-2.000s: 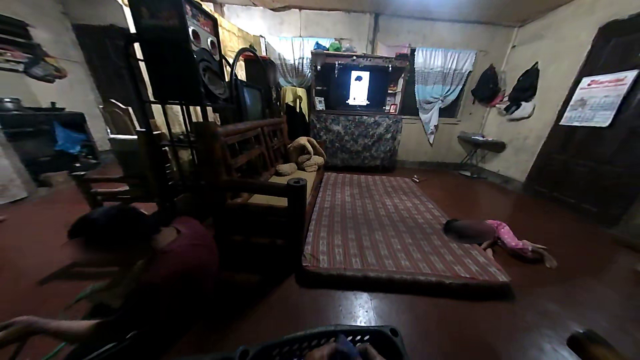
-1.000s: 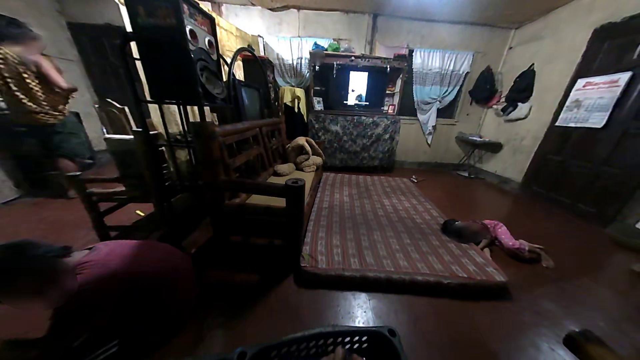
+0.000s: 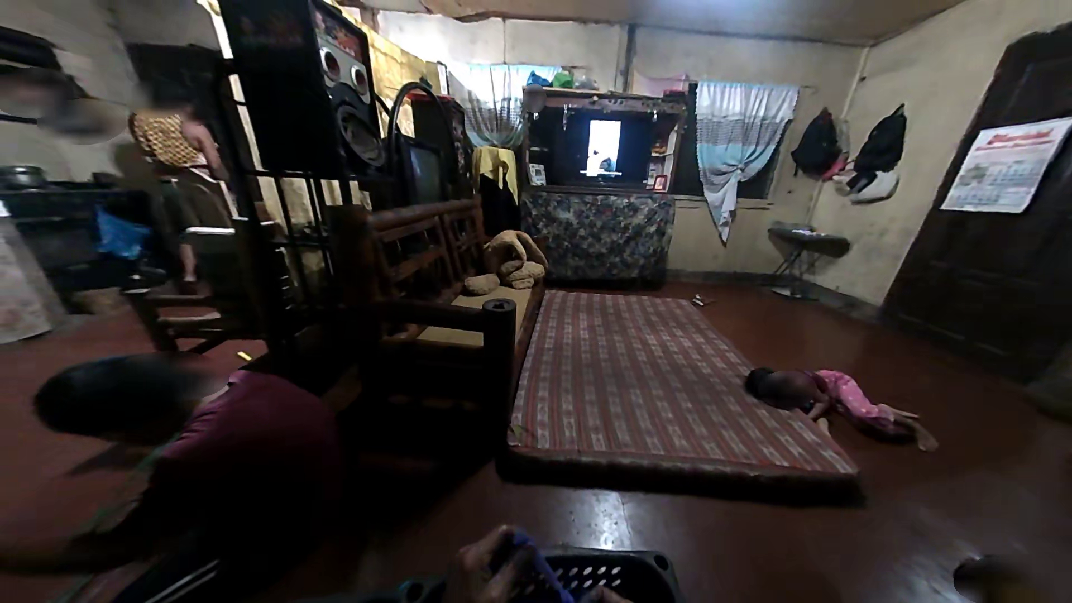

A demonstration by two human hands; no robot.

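At the bottom edge, my left hand has its fingers closed on a blue strip, which may be cloth or cord. Only some fingertips of my right hand show, close to the strip's lower end; what they hold is cut off by the frame. Just behind both hands lies a dark plastic basket with a perforated wall. Its contents are hidden.
A person in a dark red shirt bends low at left. A striped mattress lies ahead beside a wooden bench. A child in pink trousers lies at its right edge. Another person stands at back left.
The standing person has moved right from the left edge since one second ago. My left hand and the blue strip stand out above the basket, where little of them showed a second ago.
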